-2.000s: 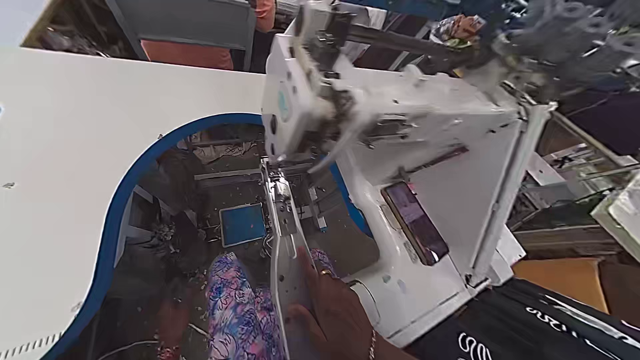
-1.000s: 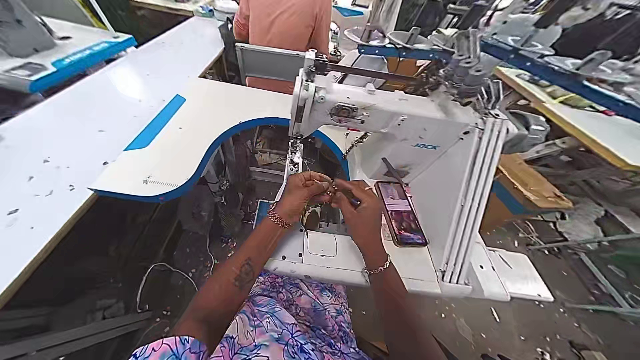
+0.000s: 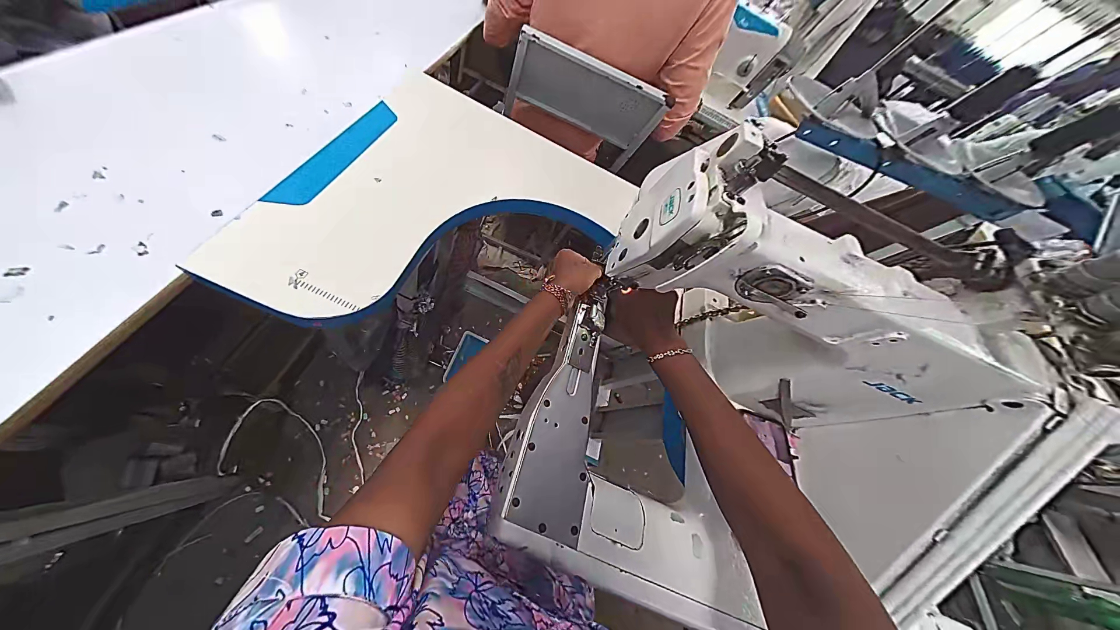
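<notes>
Both my hands are at the needle area of a white Jack feed-off-the-arm sewing machine [image 3: 849, 297]. My left hand [image 3: 577, 271], fingers curled, is left of the needle area, at the tip of the narrow metal arm [image 3: 551, 455]. Close on the other side is my right hand [image 3: 645, 317], partly in shadow beneath the machine head [image 3: 669, 210]. The fingertips of both hands are hidden or too small to read, so what they hold cannot be told. A dark chain [image 3: 713, 315] runs right from beside my right hand.
A cream table [image 3: 420, 166] with a blue curved edge lies left, beside a long white table [image 3: 219, 105] with scattered scraps. A person in an orange shirt [image 3: 621, 35] sits beyond, against a grey chair back [image 3: 586, 87]. Thread stands [image 3: 910, 166] are at upper right.
My hands were together nearer me, over the machine arm, one second ago; now they are up at the needle area. The phone seen earlier on the machine bed is mostly hidden behind my right forearm.
</notes>
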